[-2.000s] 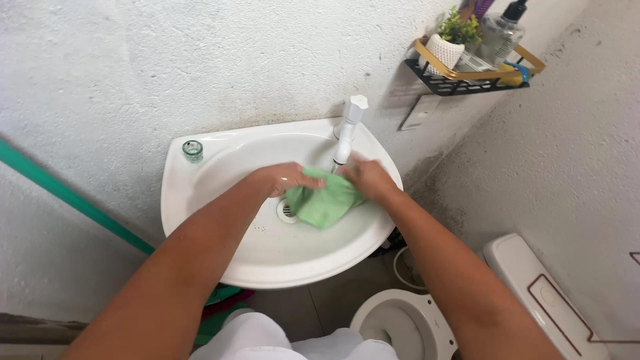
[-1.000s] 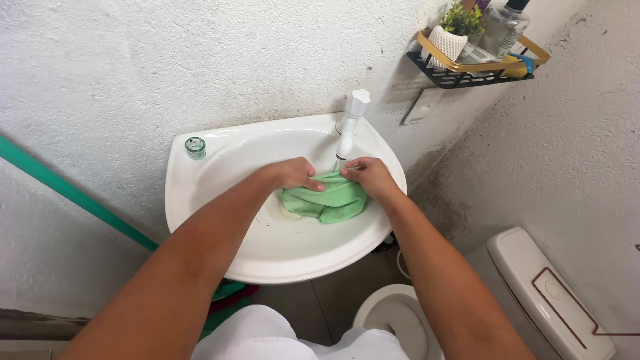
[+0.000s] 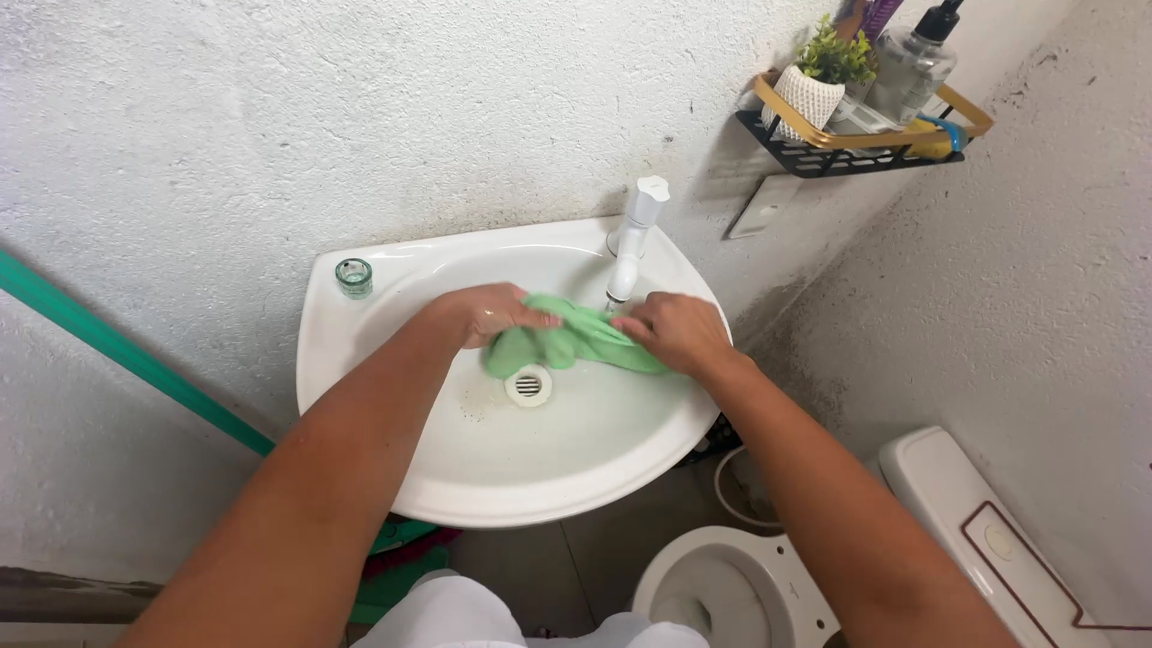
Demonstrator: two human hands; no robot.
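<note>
A wet green cloth (image 3: 576,337) is stretched between my two hands over the basin of a white wall sink (image 3: 540,504). My left hand (image 3: 499,313) grips its left end, thumb on top. At its right end my right hand (image 3: 670,331) is closed on the fabric, close to the basin's right rim. The white tap (image 3: 630,243) stands behind the cloth, its spout just above it with a little water at the outlet. Below the cloth's left part the drain (image 3: 528,385) shows, with small dark specks left of it.
A small glass jar (image 3: 354,278) sits on the sink's back left corner. A wire shelf (image 3: 864,141) with a potted plant (image 3: 814,81) and a pump bottle (image 3: 913,67) hangs at upper right. A toilet bowl (image 3: 720,585) and its tank (image 3: 981,531) are at lower right. A green pole (image 3: 126,346) leans left.
The cloth was bunched between my hands a second ago and is now drawn out sideways, with my hands farther apart. The drain, covered by the cloth then, is visible.
</note>
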